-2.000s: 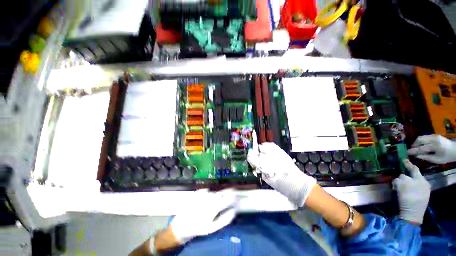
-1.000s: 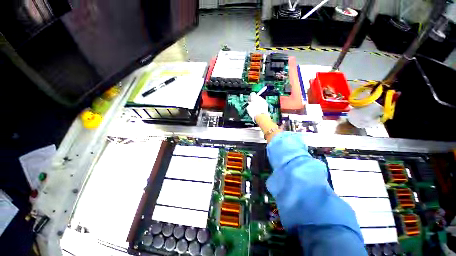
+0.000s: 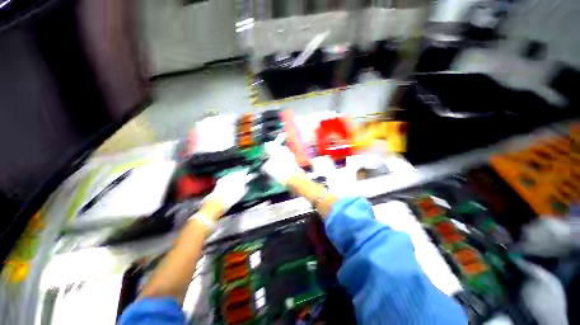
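Note:
The picture is strongly blurred. My left hand (image 3: pixel 228 190), in a white glove, is at the left part of the black spare-parts tray (image 3: pixel 259 188) with teal parts. My right hand (image 3: pixel 280 163), also white-gloved, is over the tray's upper right part. Blur hides whether either hand holds something. The sample board (image 3: pixel 217 135) lies just behind the tray on a red-orange pad. Two power boards lie on the conveyor in front, one with orange coils (image 3: pixel 237 267) below my arms, the other with orange coils (image 3: pixel 450 232) to the right.
A paper sheet with a dark pen (image 3: pixel 130 190) lies at left, near a large dark monitor (image 3: pixel 76 70). A red bin (image 3: pixel 334 138) and yellow items (image 3: pixel 381 137) stand behind the line. An orange perforated plate (image 3: pixel 540 171) and another person's gloved hand (image 3: pixel 542 293) are at right.
My view has swung and tilted upward. My left hand has come up from the near edge to the tray beside my right hand. The white stick seen in my right hand is no longer distinct.

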